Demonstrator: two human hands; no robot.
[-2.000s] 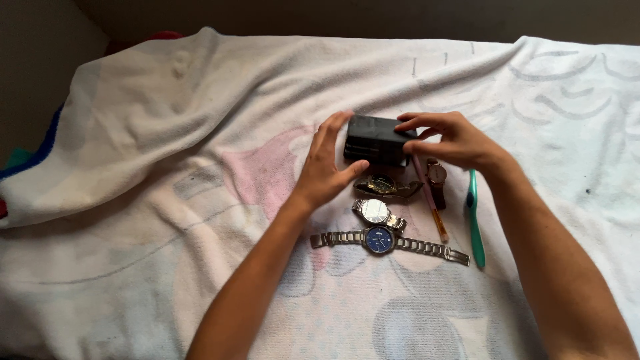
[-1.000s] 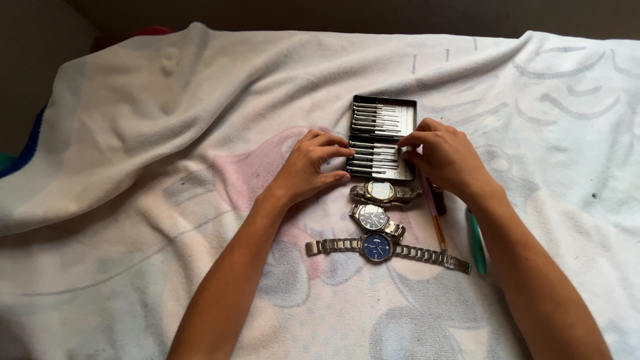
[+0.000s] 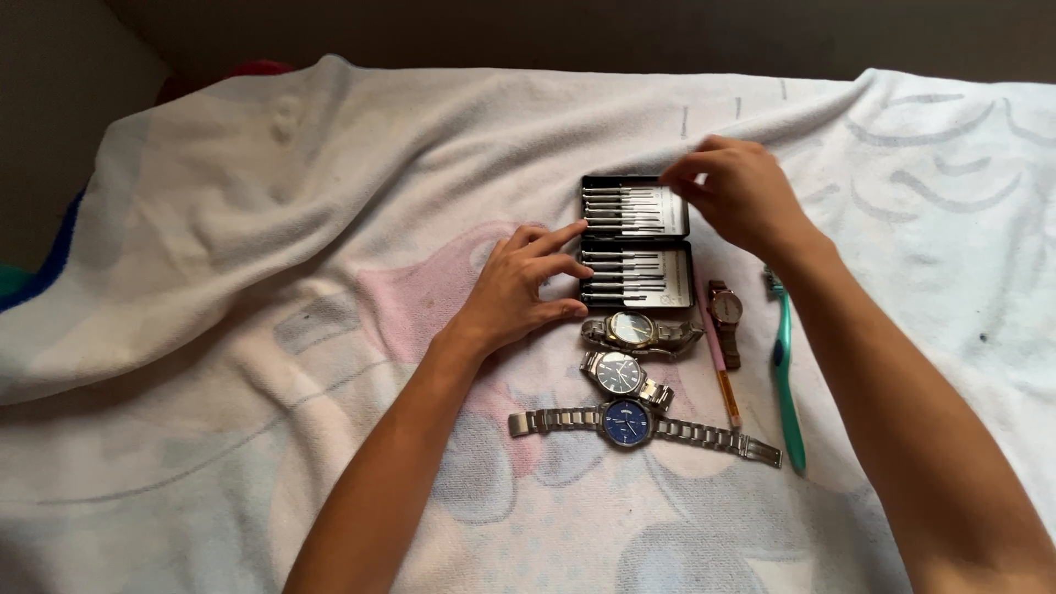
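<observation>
A hinged black case of precision screwdrivers [image 3: 678, 272] lies unfolded, with several slim screwdrivers in both halves. The fingers of my left hand [image 3: 528, 276], spread apart, touch its left edge. Over the case's upper right corner is my right hand [image 3: 734, 186], its fingertips close together; whether they pinch anything is not visible. Below the case lie a wristwatch with a gold-toned bezel [image 3: 633, 327], a dark-dialled metal watch [image 3: 619, 373] and a blue-dialled watch [image 3: 626, 423] with its metal bracelet stretched out.
Right of the case are a small brown-strapped watch [image 3: 726, 308], a thin pink and orange brush or stick [image 3: 716, 346] and a green toothbrush [image 3: 786, 371]. All rest on a wrinkled, printed towel or blanket [image 3: 330, 462], with raised folds at the left.
The black case, closed two seconds ago, was opened and shows its screwdrivers. Since one second ago my right hand has moved up from the lower half to the upper right corner.
</observation>
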